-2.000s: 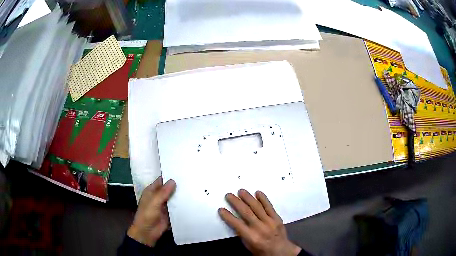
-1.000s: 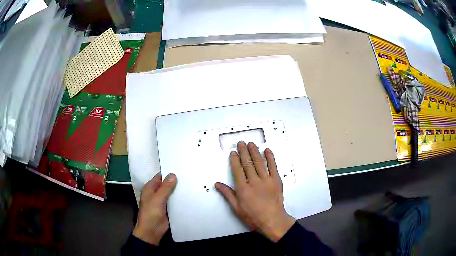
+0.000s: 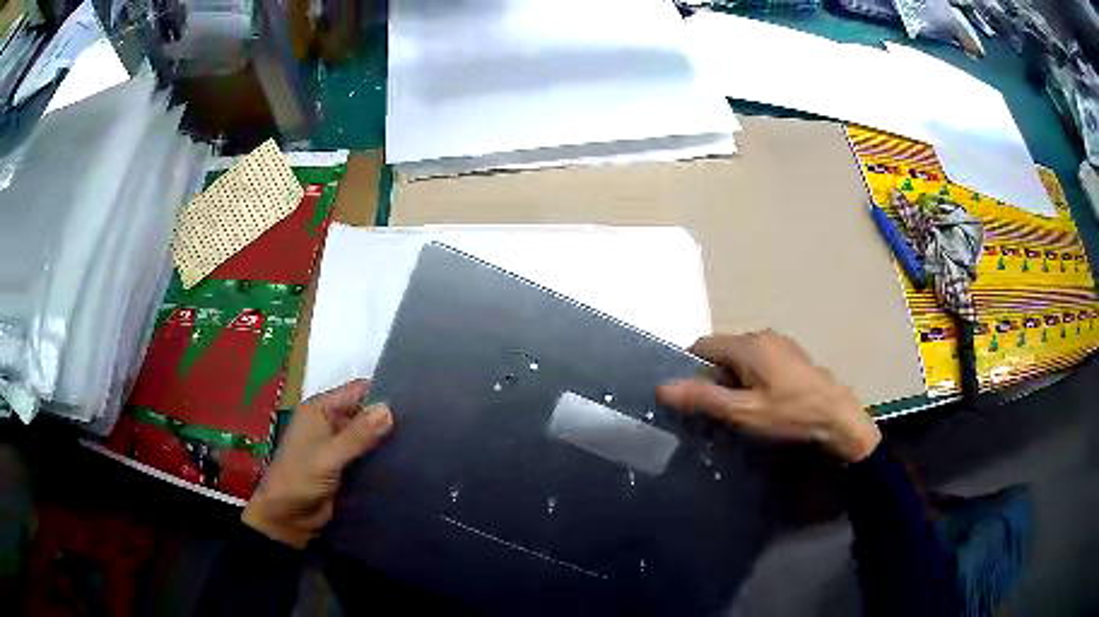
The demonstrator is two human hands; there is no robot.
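A metal plate, dark at this tilt, is held over the bench's front edge, its lower part cut off by the picture's edge. It has a rectangular cutout and small holes. My left hand grips its left edge, thumb on top. My right hand is at its upper right edge, fingers around the edge and thumb over the face. A white foam sleeve lies partly under and behind the plate on tan cardboard.
White sheets are stacked at the back. Translucent bags stand at left beside a red-and-green sheet with a dotted card. At right, a crumpled rag, blue-handled tool and black handle lie on a yellow sheet.
The plate has tilted and turned, going from light to dark. My right hand has moved from its face to the upper right edge. My left hand still holds the left edge.
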